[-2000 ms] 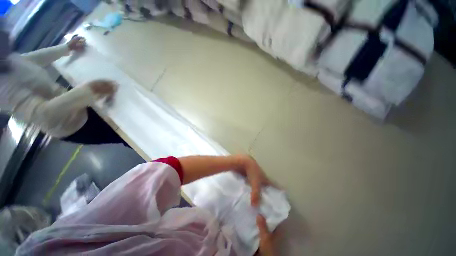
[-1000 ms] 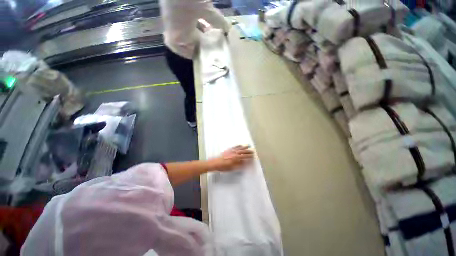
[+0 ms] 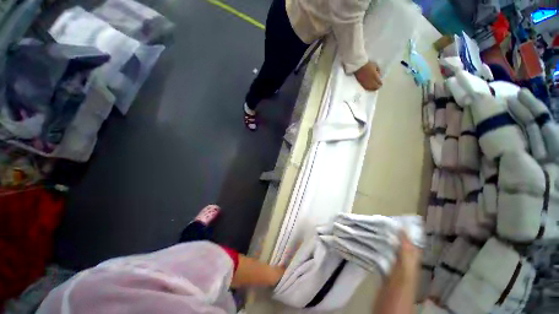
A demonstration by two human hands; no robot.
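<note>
A long white pleated curtain panel (image 3: 331,175) lies lengthwise along the beige table. Its near end is folded over, with a dark stripe across the fold. A stiff fan of short pleats, the curtain heading (image 3: 361,236), is raised above this fold. My right hand (image 3: 404,251), blurred, grips the heading's right end. My left hand (image 3: 273,275) is against the left side of the folded cloth; its fingers are blurred and partly hidden. A loop of white cloth (image 3: 343,130) lies on the panel farther up.
Another person's hand (image 3: 369,76) rests on the panel's far end. Strapped bundles (image 3: 521,196) are stacked right of the table (image 3: 392,165). A light-blue strip (image 3: 418,64) lies at its far end. Bagged goods (image 3: 55,92) and a red sack (image 3: 27,233) are at left.
The view has swung round. My left hand has moved from smoothing the panel to its folded near end. My right hand has come into view holding the heading. The panel's near end now shows folded.
</note>
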